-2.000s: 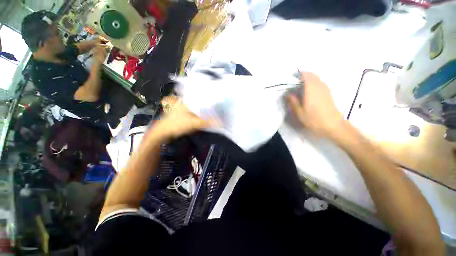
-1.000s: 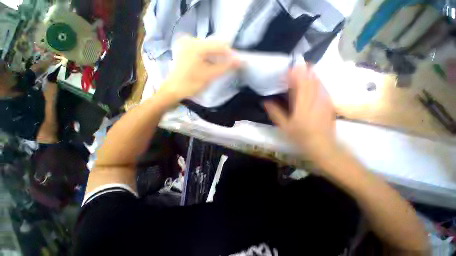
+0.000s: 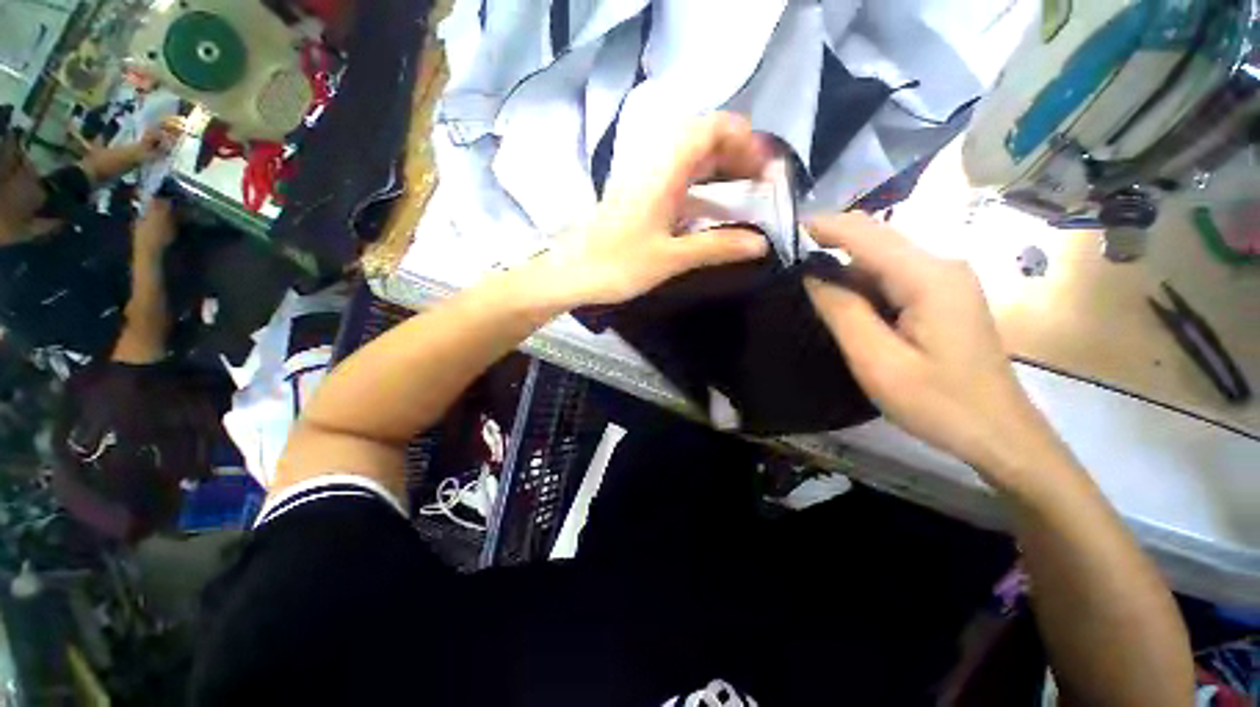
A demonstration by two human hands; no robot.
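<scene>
A black fabric panel (image 3: pixel 746 345) hangs from my hands over the table's front edge. A pale, folded fabric edge (image 3: pixel 760 205) stands up between my fingers, layered with dark cloth. My left hand (image 3: pixel 663 221) pinches this edge from the left with thumb and fingers. My right hand (image 3: pixel 912 325) grips the black panel and the edge from the right, fingertips close to my left ones. More pale grey panels (image 3: pixel 705 76) with dark parts lie piled behind my hands.
The sewing machine head (image 3: pixel 1092 111) is at the top right over the tan bed plate (image 3: pixel 1092 311). Black thread snips (image 3: pixel 1199 345) lie right of it. A dark crate (image 3: pixel 518 477) is below the table's worn edge. Another person's arm (image 3: pixel 142 283) shows at left, near a machine with a green disc (image 3: pixel 203 51).
The pale piece, lifted at left first, moved over the table. My hands now meet at a folded edge, with a black panel hanging below. The pale pile and snips have come into view.
</scene>
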